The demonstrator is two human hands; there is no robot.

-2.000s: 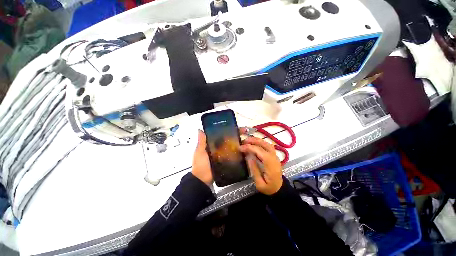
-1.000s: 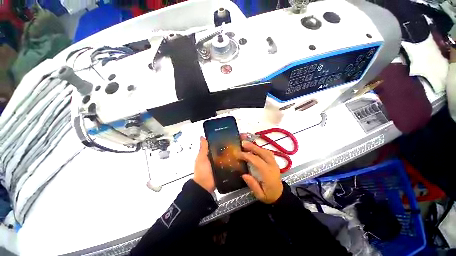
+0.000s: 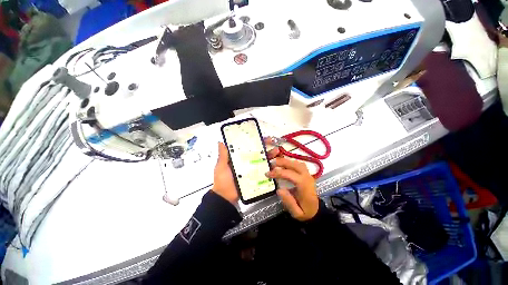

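A black smartphone with a bright, pale screen showing green patches is held upright over the table's front edge. My left hand grips it along its left side. My right hand is at its right side, with fingertips at the screen's lower right edge. Red-handled scissors lie on the table just right of the phone; their blades are partly hidden by the phone and fingers.
A white sewing machine with crossed black strips stands behind the phone. Layered white and grey pieces lie at left. Maroon cloth is at the right end. A blue crate with scraps stands at lower right.
The phone's screen has gone from a dark display with an orange glow to a bright, pale page with green patches. Both hands stay around the phone.
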